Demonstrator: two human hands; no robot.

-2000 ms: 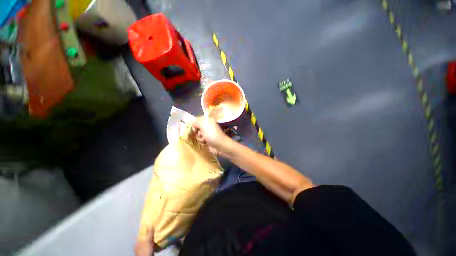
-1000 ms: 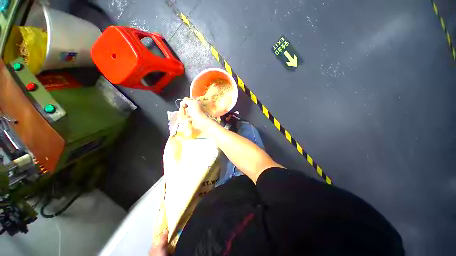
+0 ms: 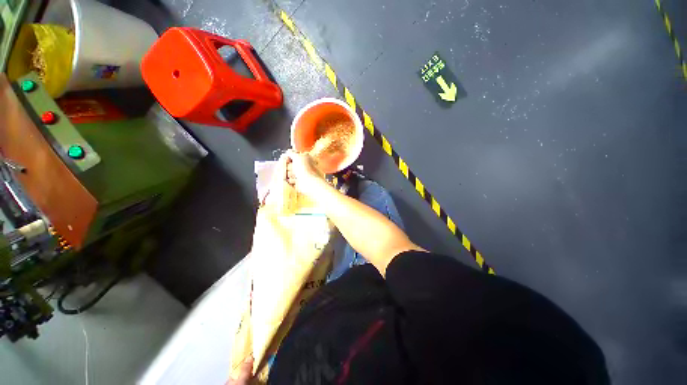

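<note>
A large tan pellet sack [image 3: 282, 263] lies slanted in front of my body, its mouth at the rim of the pellet pail [image 3: 307, 135]. The pail is white outside and orange-pink inside. Tan pellets [image 3: 335, 139] lie in it. My right hand [image 3: 302, 171] is shut on the gathered mouth of the sack, beside the pail's near rim. My left hand [image 3: 242, 371] is at the sack's bottom end, partly cut off by the lower picture edge, and holds it there.
A red stool [image 3: 199, 79] stands left of the pail. A green machine [image 3: 128, 169] with buttons and a pale bin [image 3: 113, 53] with a yellow liner are at the left. A yellow-black floor line [image 3: 407, 169] runs right of the pail, near an exit sign [image 3: 443, 80].
The view has shifted and become sharper. The sack has turned more upright in the picture, and more pellets show in the pail. Both hands remain on the sack.
</note>
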